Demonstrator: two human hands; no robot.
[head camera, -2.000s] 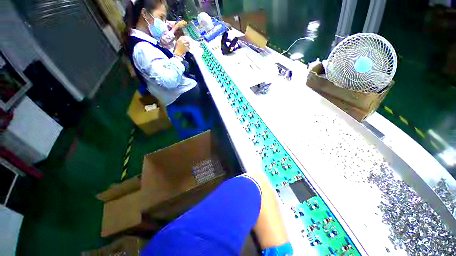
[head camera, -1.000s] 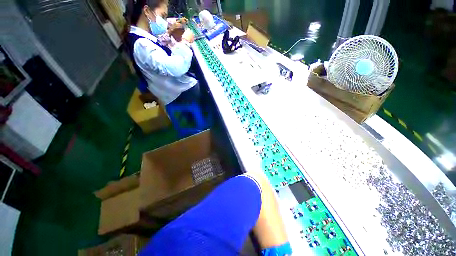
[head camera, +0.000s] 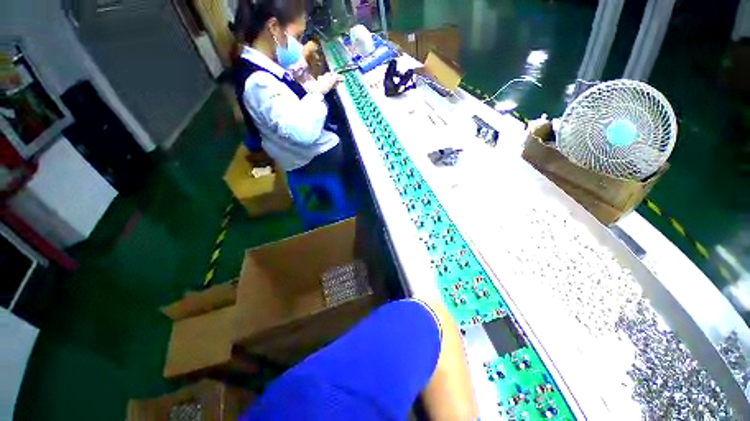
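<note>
Green printed circuit boards (head camera: 428, 220) dotted with small parts lie in a long row in the track. A dark gap (head camera: 503, 335) shows between two boards near me. My left arm in a blue sleeve reaches down beside the track, and my left hand is cut off by the bottom edge. My right hand is out of the picture. Pale components (head camera: 567, 267) are spread on the white bench at the right, with a heap of silver components (head camera: 670, 370) nearer to me.
A white fan (head camera: 618, 131) stands in a cardboard box (head camera: 588, 177) on the bench's far side. A masked person (head camera: 288, 107) works at the track further up. An open cardboard box (head camera: 288, 279) stands left of the bench. Small dark items (head camera: 445, 156) lie on the bench.
The whole view has shifted, so the bench, fan and person sit slightly lower and further right. The blue band on my left wrist has dropped out of the picture.
</note>
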